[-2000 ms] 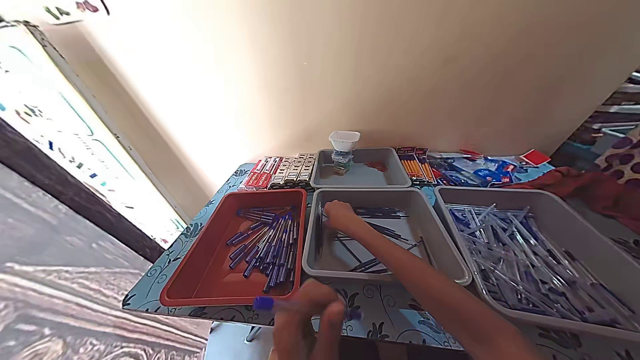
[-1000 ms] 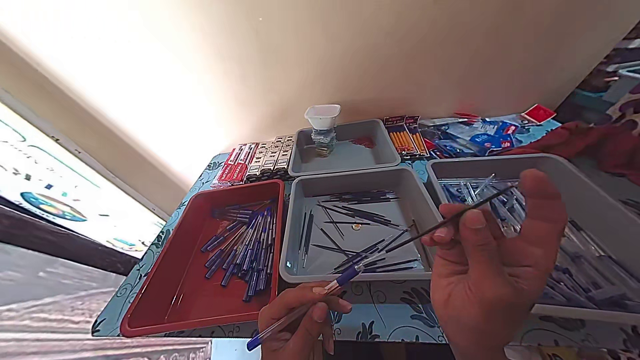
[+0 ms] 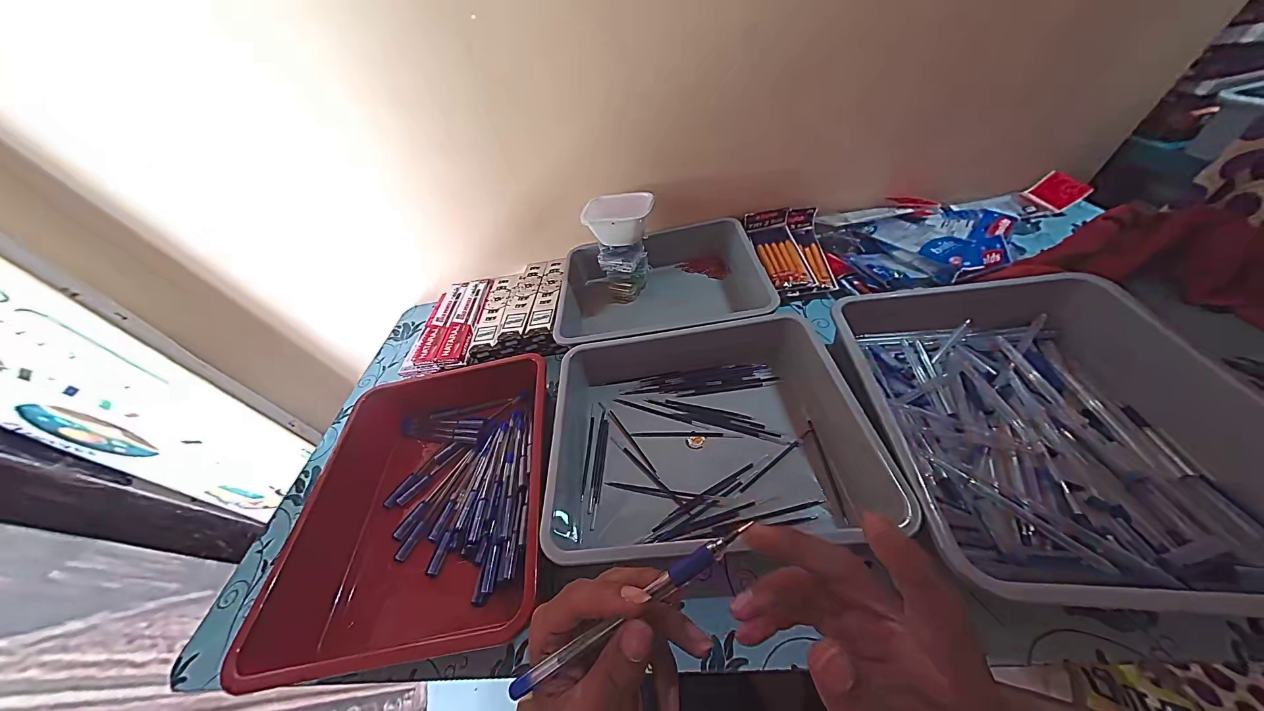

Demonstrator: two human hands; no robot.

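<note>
My left hand (image 3: 607, 637) holds a clear ballpoint pen (image 3: 573, 647) with a blue grip and blue end, its metal tip pointing up and right. My right hand (image 3: 869, 612) is beside the tip with its fingers apart; the forefinger is close to the tip, and whether it touches cannot be told. Beyond the hands, a grey tray (image 3: 731, 331) holds dark ink refills (image 3: 691, 410) and a small round thing. To the left, a red tray (image 3: 336, 592) holds pens with blue ends (image 3: 474, 504). The right grey tray (image 3: 1086, 588) holds many clear pen barrels (image 3: 1027, 454).
A back grey tray (image 3: 691, 316) holds a white plastic tub (image 3: 619, 219) on stacked clear containers. Red and white boxes (image 3: 449, 331) are at its left. Packs of orange pens (image 3: 785, 259) and blue plastic packets (image 3: 948, 247) lie to the right, near a dark red cloth (image 3: 1165, 257).
The dark refill that was between my right fingers no longer shows there; the pen in my left hand now has a metal tip. My right hand has opened.
</note>
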